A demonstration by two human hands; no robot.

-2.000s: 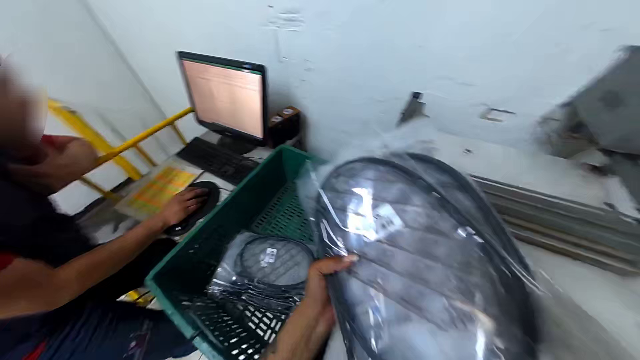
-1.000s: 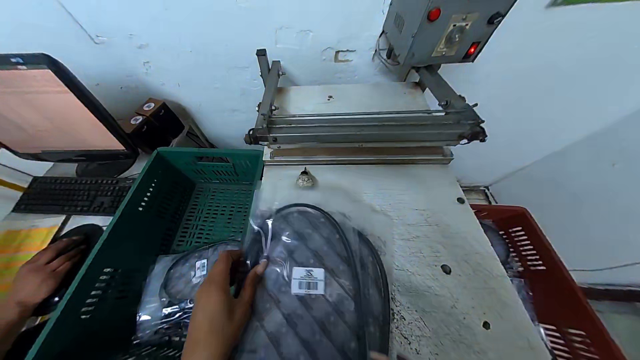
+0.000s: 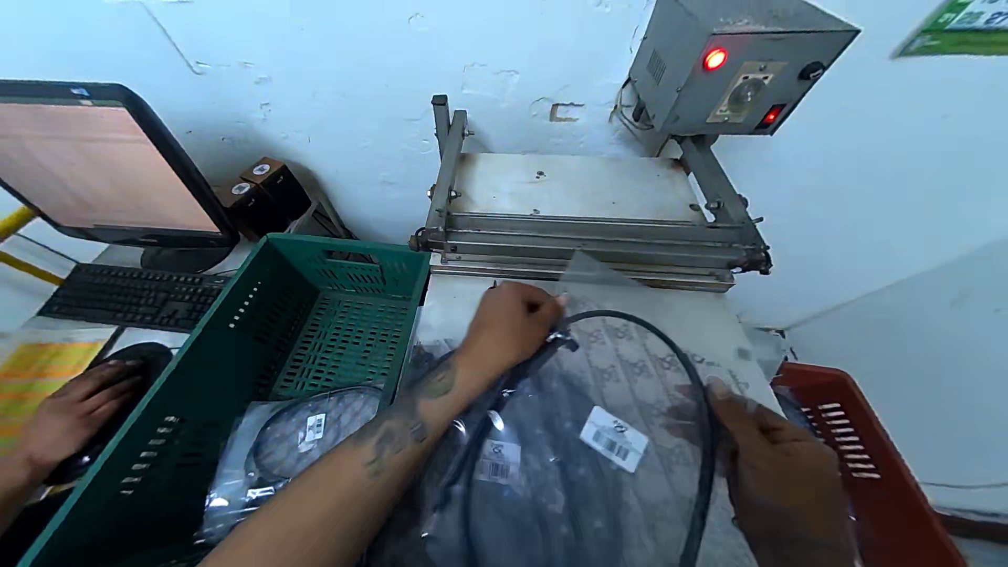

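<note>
My left hand point(image 3: 516, 323) pinches the upper edge of a clear plastic bag point(image 3: 602, 370) that holds a coiled black cable point(image 3: 703, 441). My right hand point(image 3: 780, 465) grips the right side of that bag, at the coil. A white barcode label point(image 3: 614, 439) lies on the bag. Under and left of it is another bagged coil with its own label point(image 3: 498, 463). The bag's loose top corner reaches the bars of an impulse heat sealer point(image 3: 591, 240), whose jaw stands just beyond my hands.
At left, a green plastic crate point(image 3: 346, 335) holds bagged coils point(image 3: 315, 433). A red crate point(image 3: 858, 449) is at right. The sealer's grey control box point(image 3: 740, 79) has lit red lamps. Farther left are a monitor point(image 3: 110, 165), a keyboard point(image 3: 142, 295) and a co-worker's hand point(image 3: 87, 405) on a mouse.
My left hand has moved from the bag's left side to its upper edge. My right hand has come into view on the bag. The view has swung right since the oldest frame.
</note>
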